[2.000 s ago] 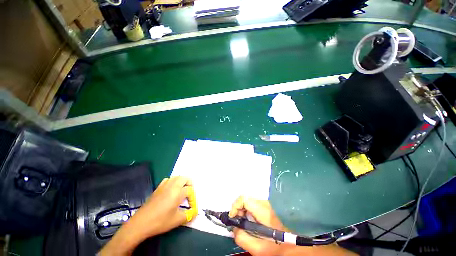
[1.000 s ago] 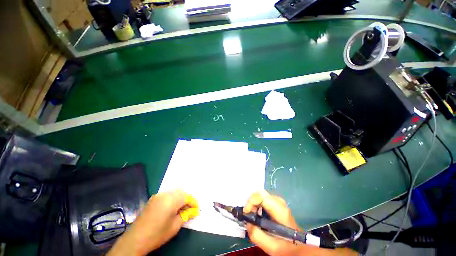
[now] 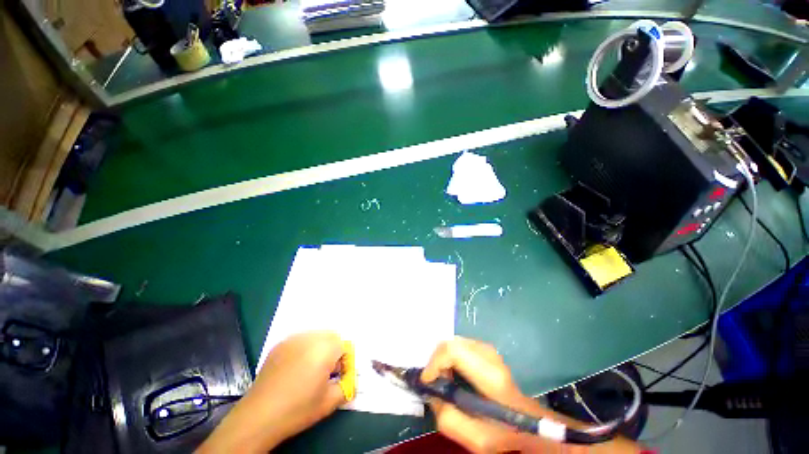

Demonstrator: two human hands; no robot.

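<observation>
A stack of white panels lies on the green bench in front of me, white side up. My left hand rests on its left front part, with yellow finger cots on the fingertips; whether the fingers pinch something is hidden. My right hand holds the black soldering iron like a pen. Its tip points left over the front of the stack, a short gap from my left fingertips. Whether the tip touches the surface cannot be told.
Black housings lie left of the stack. Behind it are a white scrap and a small white strip. At right stand the black soldering station and the iron stand with a yellow sponge. A pale rail crosses behind.
The view has shifted, so the bench things appear further left. The iron's tip was at my left fingertips, then moved a little away to the right. Both hands stay over the stack's front.
</observation>
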